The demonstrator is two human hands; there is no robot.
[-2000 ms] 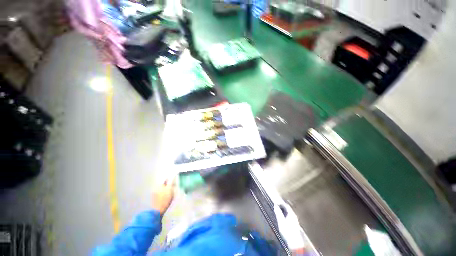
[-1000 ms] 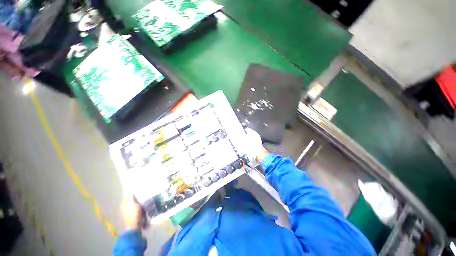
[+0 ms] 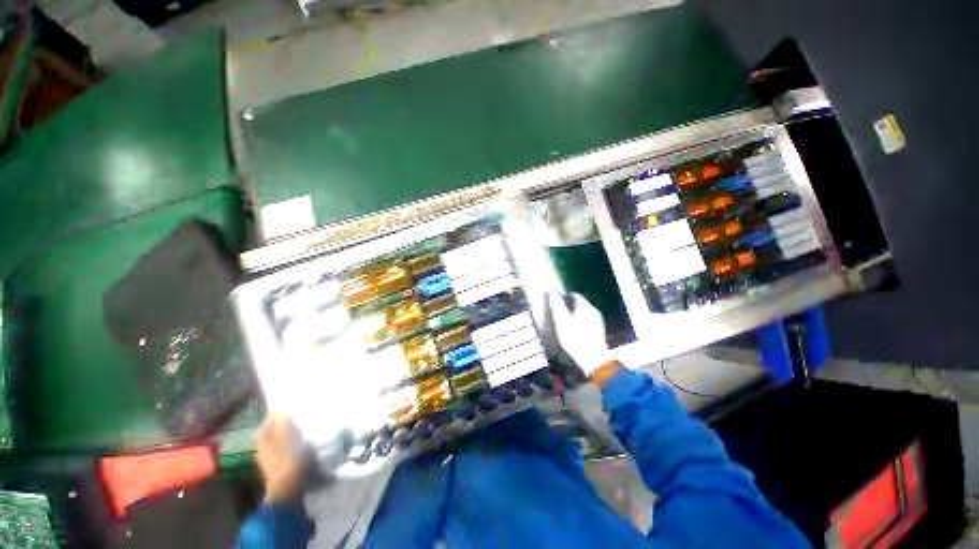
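Note:
A large circuit board assembly (image 3: 413,338) in a pale frame is held component side up, with orange coils, white blocks and blue parts; its left part is glare-bright. My left hand (image 3: 281,459), bare-looking and blurred, grips its lower left edge. My right hand (image 3: 576,330), in a white glove, grips its right edge. A second circuit board assembly (image 3: 717,225) in a pale carrier lies at the conveyor's right end, by the dark machine. Conveyor rails (image 3: 376,222) run behind the held board.
A dark foam pad (image 3: 177,322) with white specks lies on the green bench (image 3: 64,300) at left. A red-orange sheet (image 3: 158,477) is at lower left. A black box (image 3: 934,429) with red-orange inside stands lower right. A blue bracket (image 3: 792,345) sits below the conveyor end.
The view has swung right, from the bench with boards to the conveyor and machine. The held board is now over the conveyor's left part. Both hands still grip it.

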